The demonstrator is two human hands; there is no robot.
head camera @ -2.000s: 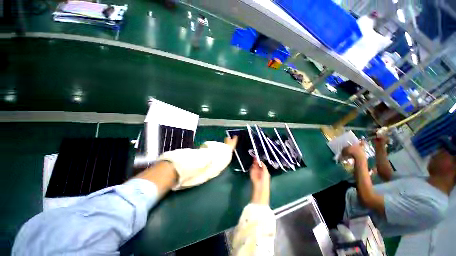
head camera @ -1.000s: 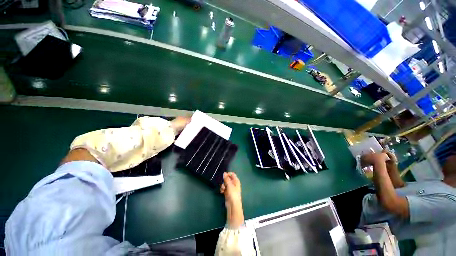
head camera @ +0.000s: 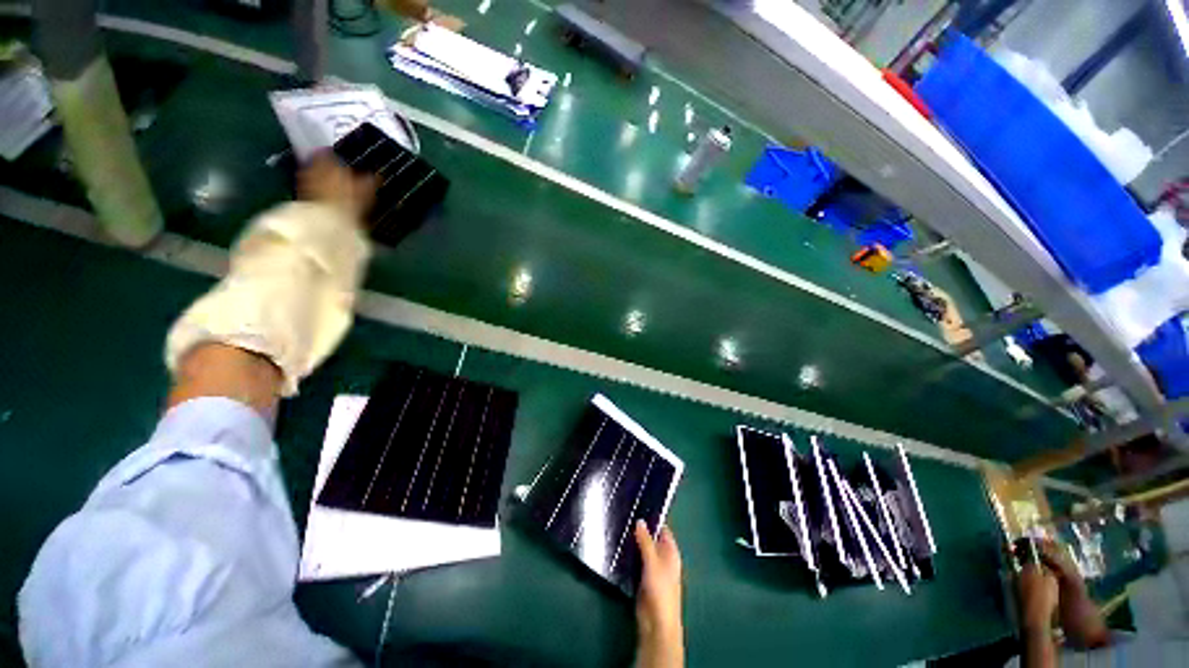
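My left hand [head camera: 342, 196], blurred, is stretched over the conveyor at a black-faced solar panel [head camera: 404, 189] that lies by a white-backed one [head camera: 313, 115]; its grip is unclear. My right hand [head camera: 659, 568] holds the lower right edge of another solar panel [head camera: 600, 489], which is tilted, black face up, with a white edge showing. Left of it, a black panel [head camera: 424, 450] lies on white-backed panels [head camera: 391, 544] on the green bench. A fanned stack of panels [head camera: 841, 516] lies to the right.
A pale rail [head camera: 522, 346] separates bench and conveyor [head camera: 574, 261]. A pale post [head camera: 104, 163] stands at the left. Beyond are a white pile [head camera: 469, 65], a small bottle [head camera: 704, 159] and blue bins [head camera: 789, 174]. A shelf with a large blue bin [head camera: 1043, 157] hangs overhead. Another person's hands [head camera: 1043, 587] are at the right edge.
My left hand has moved from the bench panels out over the conveyor. My right hand stays at the panel's edge. The view has shifted left; the lit-box tray has left the picture.
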